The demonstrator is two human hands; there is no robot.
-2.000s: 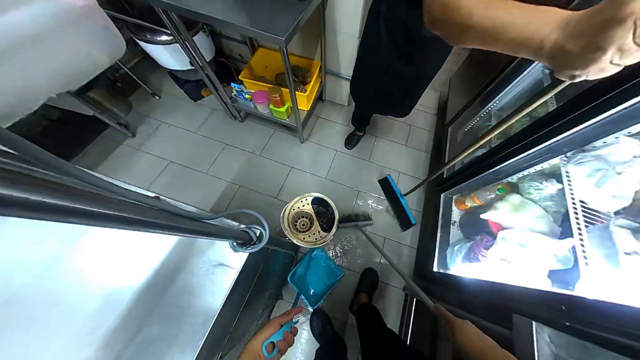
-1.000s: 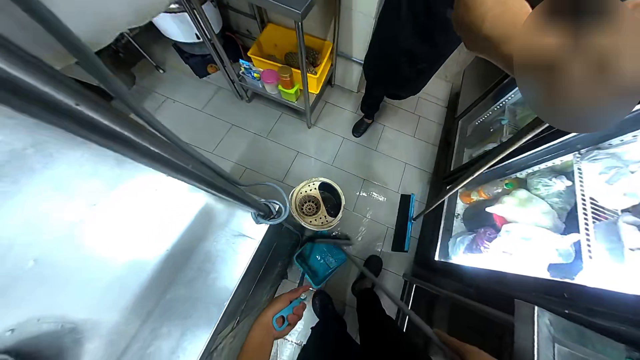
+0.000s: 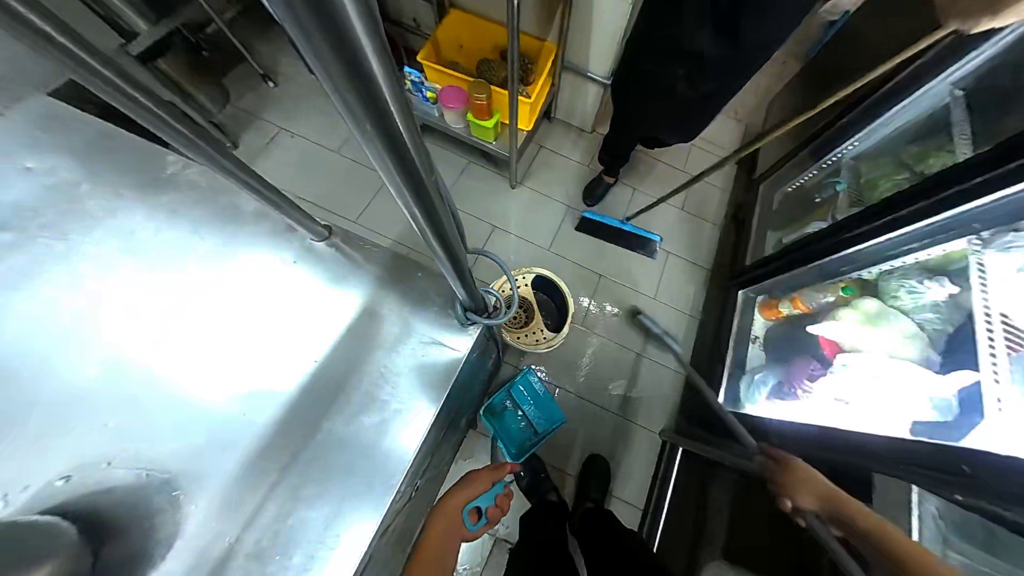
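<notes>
My left hand (image 3: 472,504) grips the light-blue handle of a teal dustpan (image 3: 524,414), whose pan is just above or on the tiled floor in front of my shoes. My right hand (image 3: 808,488) is closed around a grey broom handle (image 3: 712,396) at the lower right. That handle slants up and left to a small, blurred dark end. Beyond the dustpan stands a round cream mop bucket (image 3: 534,310) with a perforated wringer and a dark opening. Wet patches shine on the floor tiles (image 3: 592,364) beside it.
A steel worktable (image 3: 240,320) with upright posts fills the left. A lit glass-fronted refrigerator (image 3: 856,344) holds bagged food at right. A person (image 3: 680,80) in dark clothes stands ahead, near a blue broom (image 3: 618,232). A yellow crate (image 3: 488,68) sits on a low rack.
The dustpan and the end of my right hand's broom have moved apart. The blue broom has shifted away from me and turned. The view has shifted.
</notes>
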